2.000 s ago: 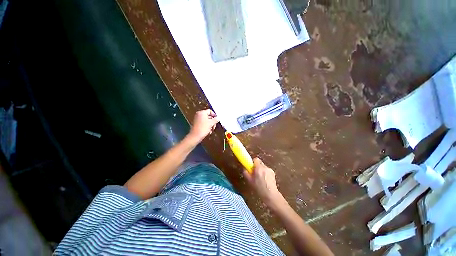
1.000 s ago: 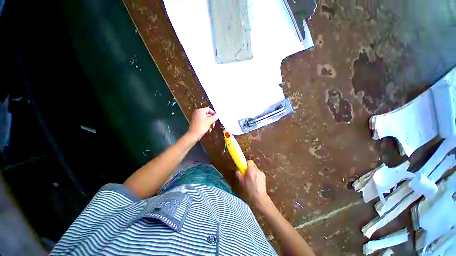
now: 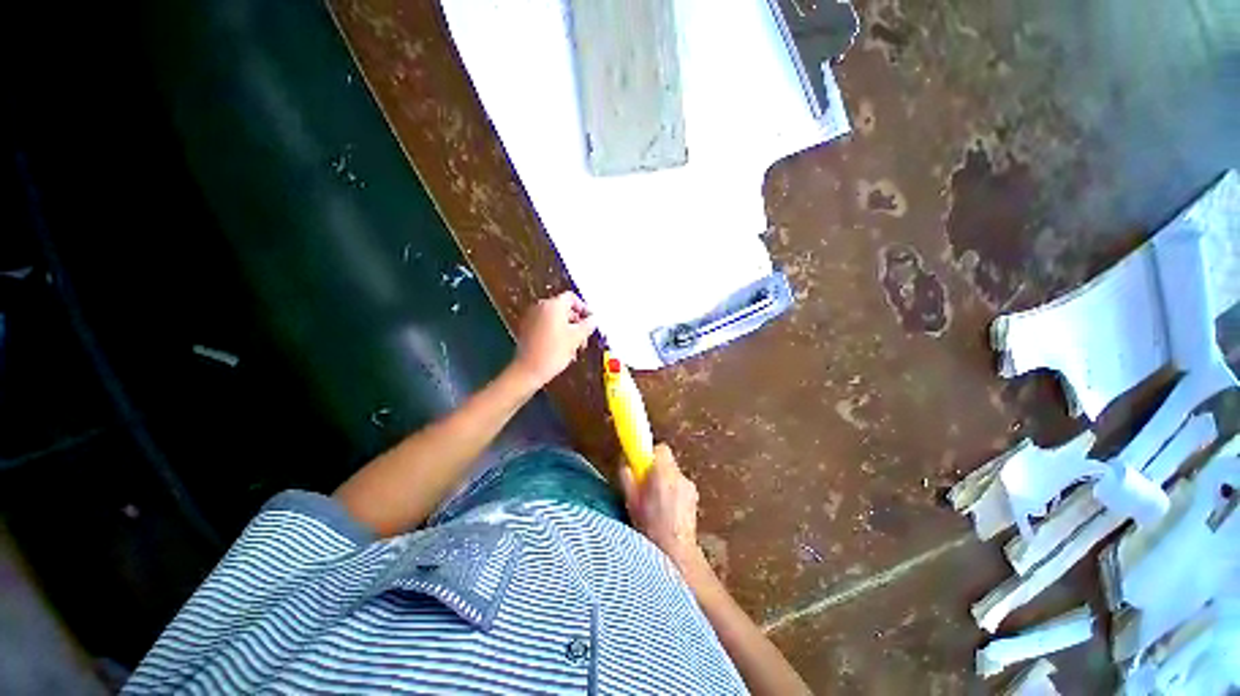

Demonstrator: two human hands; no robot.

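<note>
A white cut panel stack (image 3: 680,231) lies on the brown table, with a grey-brown weight bar (image 3: 628,89) on top. A silver-grey long clip (image 3: 722,318) sits at its narrow near end. My right hand (image 3: 662,506) is closed around the yellow cutting tool (image 3: 628,419), whose red-marked tip is at the stack's near left corner. My left hand (image 3: 554,336) is at the stack's left edge beside that corner, thumb and fingertips pinched together at the edge. Whether they hold the edge or a thread is too small to tell.
A dark metal clamp (image 3: 820,34) is on the stack's far right edge. White cut pieces (image 3: 1088,326) and piles of small cut parts (image 3: 1040,558) lie on the table (image 3: 870,408) at the right. Scraps dot the dark green floor (image 3: 313,258) at the left.
My right hand and the yellow tool have shifted left and turned more upright. My left hand has stayed at about the same spot on the edge.
</note>
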